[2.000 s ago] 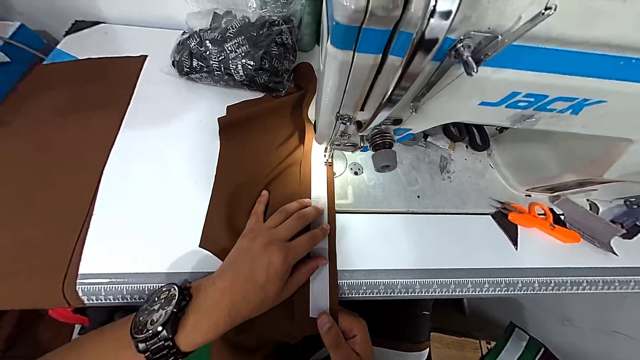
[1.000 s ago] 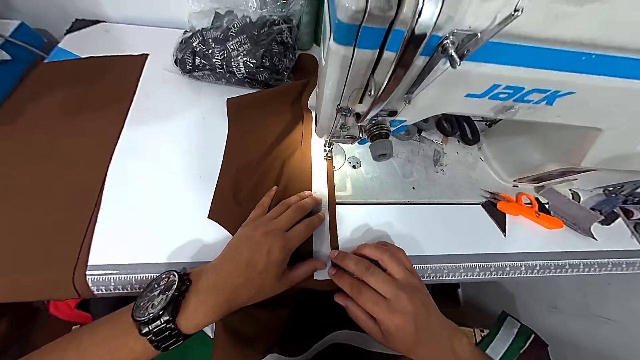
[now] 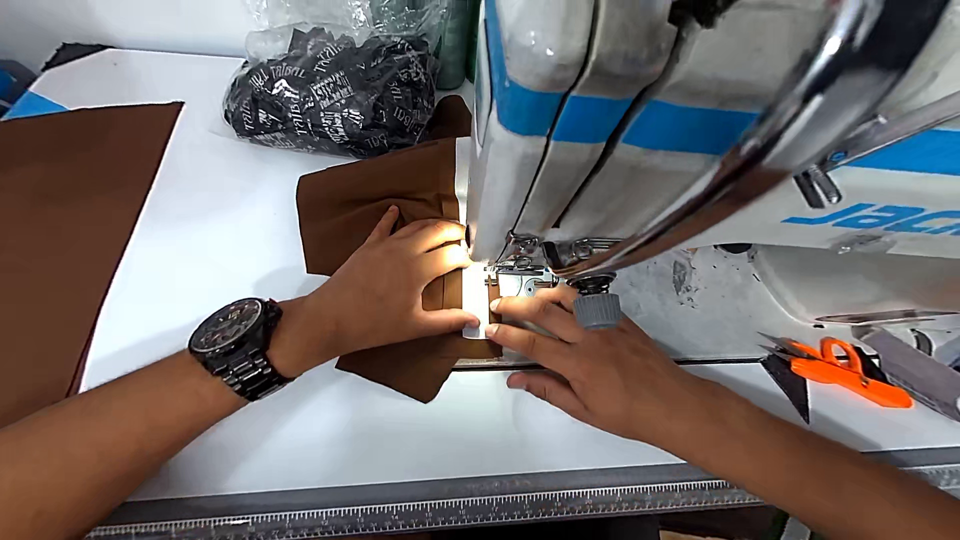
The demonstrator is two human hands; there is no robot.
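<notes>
Brown fabric (image 3: 375, 180) lies under the needle area of a Jack sewing machine (image 3: 517, 187). A white strip (image 3: 475, 300) runs along the fabric's right part, up to the presser foot (image 3: 491, 274). My left hand (image 3: 397, 281), with a black watch on its wrist, lies flat on the fabric, its fingers spread and its thumb at the strip's left edge. My right hand (image 3: 577, 352) rests at the strip's right side, its fingertips on the narrow brown edge there, just in front of the foot. The fingertips of my left hand near the machine head are in glare.
A larger brown fabric piece (image 3: 67, 225) lies at the left. Behind the work stands a clear plastic bag of black printed labels (image 3: 330, 97). Orange thread snips (image 3: 855, 375) and a dark triangular scrap (image 3: 787, 386) lie at the right. A measuring tape (image 3: 420, 510) runs along the table's front edge.
The fabric and strip have moved away from me, toward and past the needle; their near ends now lie on the table. Both hands are closer to the presser foot. The view has moved closer.
</notes>
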